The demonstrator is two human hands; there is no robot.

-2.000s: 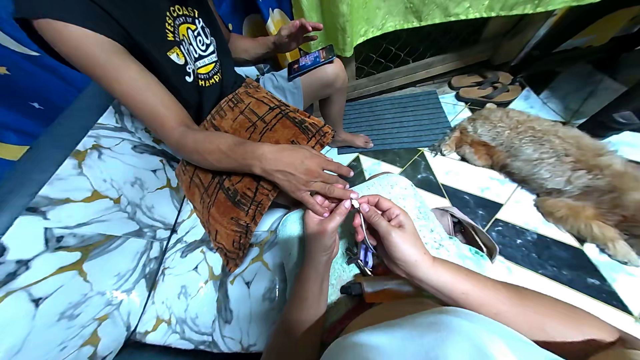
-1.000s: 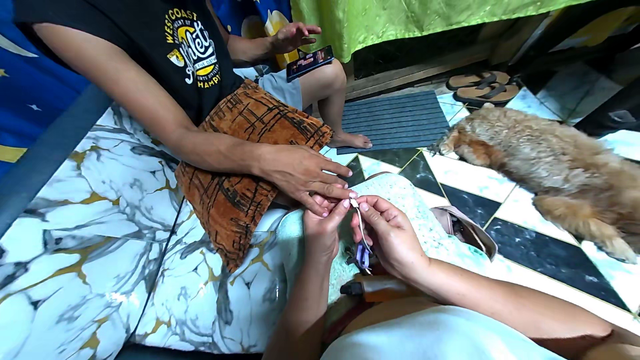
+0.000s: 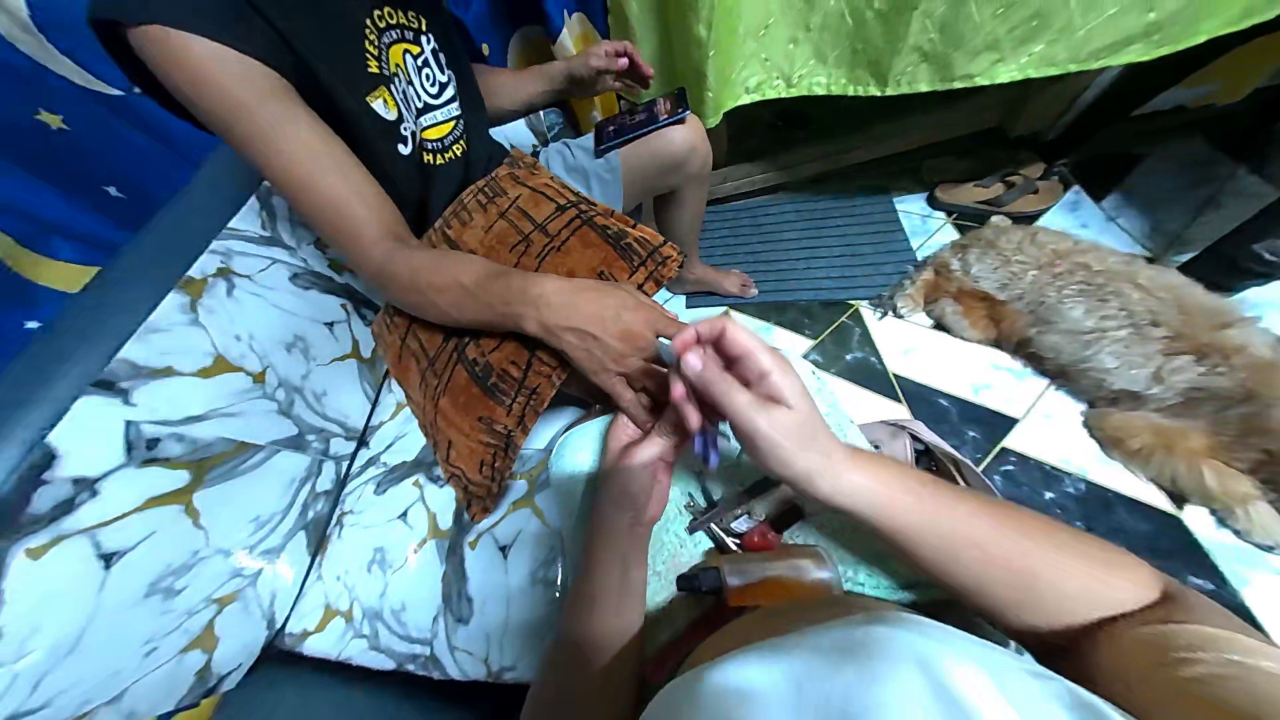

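My left hand [image 3: 645, 460] holds the fingers of another person's hand [image 3: 610, 330] from below. My right hand [image 3: 745, 395] is at that hand's fingers, its thumb and forefinger pinching a small metal tool, partly hidden; its exact kind cannot be told. Purple handles [image 3: 707, 446] show beneath my right hand. The other person's forearm rests on an orange-brown patterned cushion [image 3: 500, 400]. On the pale green cloth [image 3: 670, 560] over my lap lie a bottle of orange liquid [image 3: 775, 576], a small red bottle [image 3: 760, 537] and several slim tools.
A long-haired dog [image 3: 1110, 330] lies on the tiled floor at the right. Sandals [image 3: 1000, 190] and a grey ribbed mat [image 3: 805, 245] are beyond. A phone [image 3: 643, 122] rests on the person's thigh. A marble-patterned seat [image 3: 200, 480] fills the left. An open bag [image 3: 925, 450] stands beside my lap.
My right hand has risen a little and turned over at the other person's fingers. The bottles and tools on my lap show more plainly now.
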